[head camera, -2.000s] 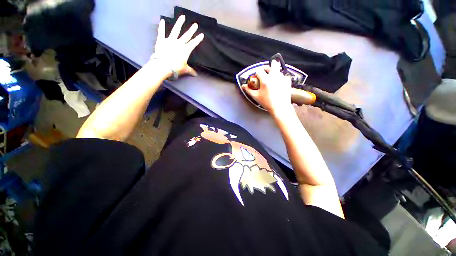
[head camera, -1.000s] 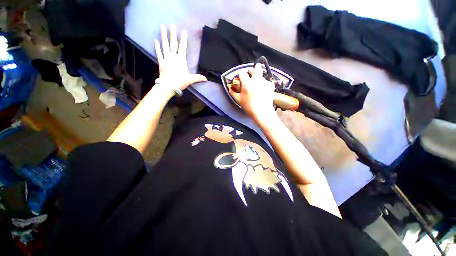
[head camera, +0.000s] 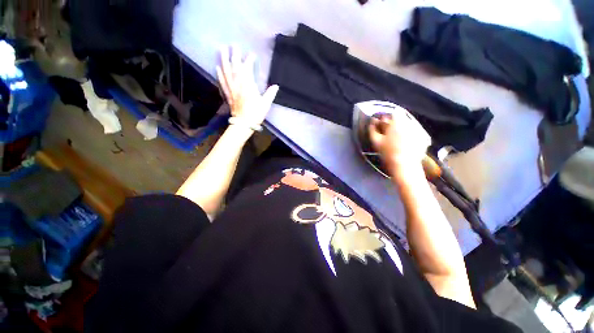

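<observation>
A long black fabric piece [head camera: 325, 71] lies flat across the pale table, its right end crumpled. My right hand [head camera: 394, 140] is closed on the handle of the steam iron [head camera: 361, 120]. The iron's pointed, pale-rimmed plate overlaps the near edge of the piece, right of its middle. My hand hides most of the handle. My left hand [head camera: 244, 88] has its fingers apart and holds nothing. It is at the table's near left edge, just left of the piece and apart from it.
Another crumpled black cloth [head camera: 488, 55] lies at the far right of the pale table [head camera: 215, 32]. A dark hose [head camera: 466, 205] runs from the iron off the right side. Dark cloth [head camera: 120, 26] is at the upper left. Blue containers [head camera: 71, 224] and scraps are on the floor.
The iron in my right hand has moved right along the piece since a second ago. Earlier my left hand lay on the piece's left end; it has come off it.
</observation>
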